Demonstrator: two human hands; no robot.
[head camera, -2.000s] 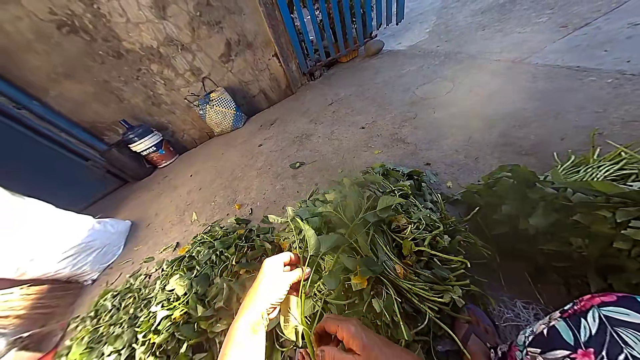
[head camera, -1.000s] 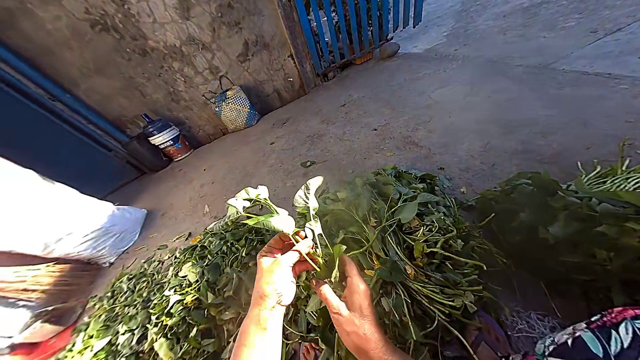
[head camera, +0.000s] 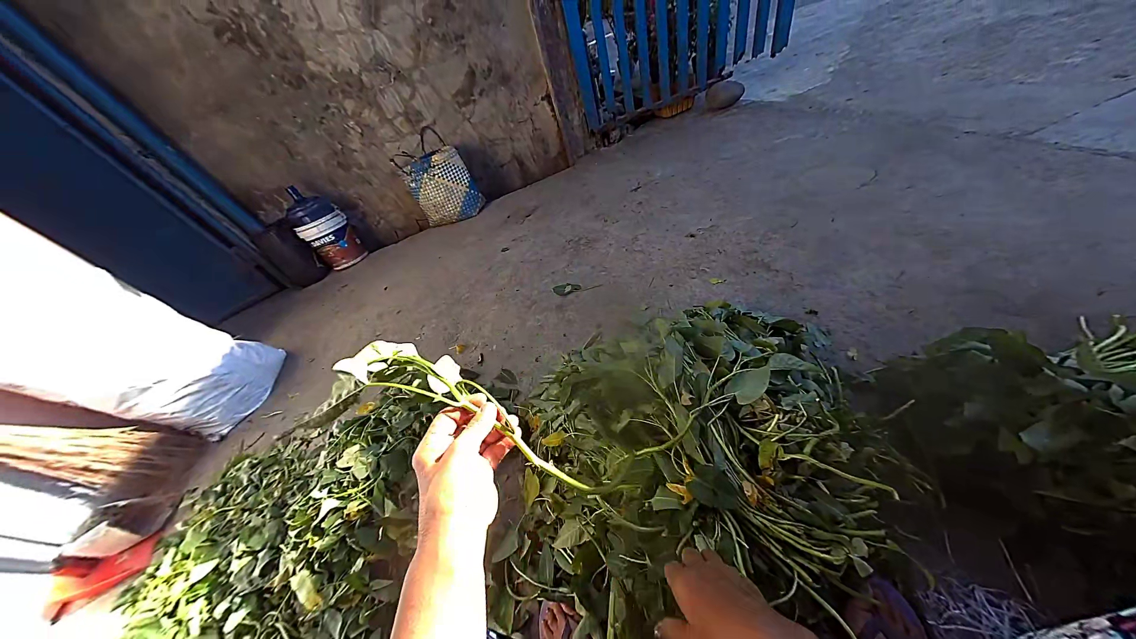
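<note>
My left hand (head camera: 461, 457) holds a leafy green stem (head camera: 550, 466) between thumb and fingers, its pale sunlit leaves pointing up and left. Low in the view, my right hand (head camera: 723, 595) lies against the near edge of a pile of leafy stems (head camera: 745, 399); its fingertips are partly hidden, and whether they grip anything cannot be made out. Left of my left forearm spreads another heap of leafy greens (head camera: 293, 524). Several long bare stalks stick out of the central pile toward the lower right.
A white sack (head camera: 204, 382) lies at the left near a bundle of dry straw (head camera: 89, 453). Against the wall stand a plastic container (head camera: 327, 229) and a woven bag (head camera: 444, 186). A blue slatted gate (head camera: 674, 53) is beyond. More greens (head camera: 1012, 426) lie at right, on concrete floor.
My hands were together at the stem a second ago; now they are apart. The left still has a leafy stem, while the right has moved down and right to the central pile.
</note>
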